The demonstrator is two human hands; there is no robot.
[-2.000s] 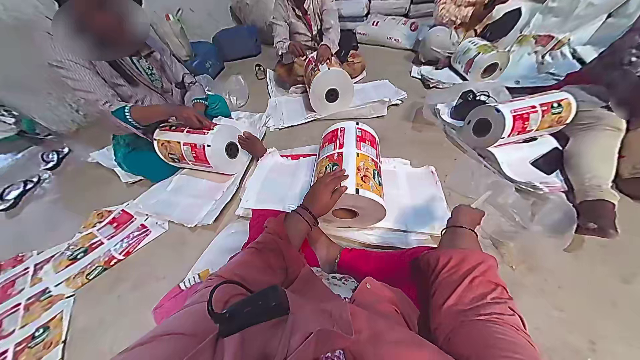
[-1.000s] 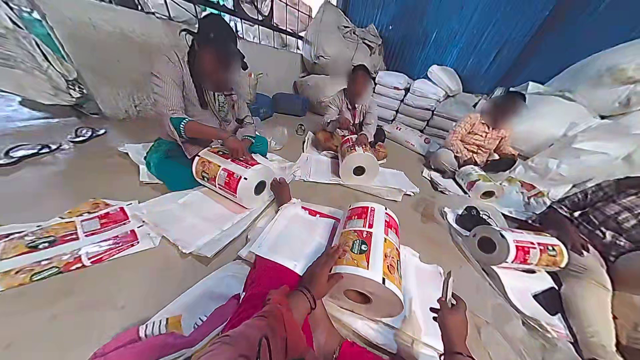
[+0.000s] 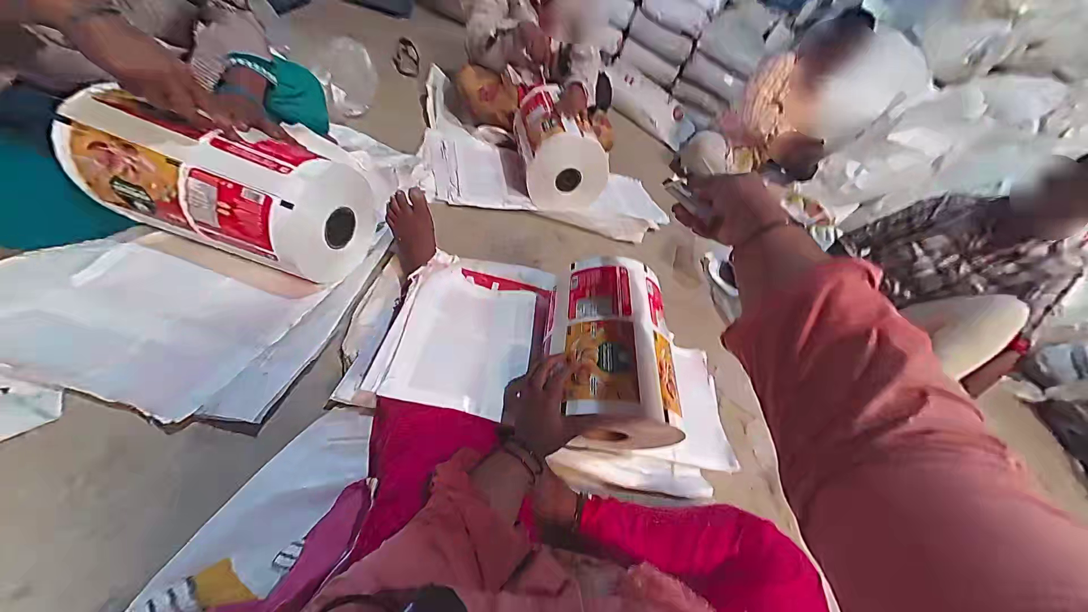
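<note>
A roll of printed packaging film (image 3: 625,340), red, yellow and white with a brown core, lies on white sheets (image 3: 459,340) between my legs. My left hand (image 3: 540,408) rests against the roll's near left side, fingers on the printed surface. My right hand (image 3: 735,204) is stretched out forward and to the right, away from the roll, closed around a small thin object (image 3: 684,195) that looks like a blade or scraper; its exact kind cannot be told.
At the left a co-worker's hands (image 3: 229,110) are on another printed film roll (image 3: 255,204). Farther ahead another person handles a third roll (image 3: 565,161). More people sit at the right, by white sacks (image 3: 654,51). A bare foot (image 3: 412,225) is near the white sheets.
My right hand has moved forward from beside the roll, still with the thin object. My left hand stays at the roll. The view has shifted strongly.
</note>
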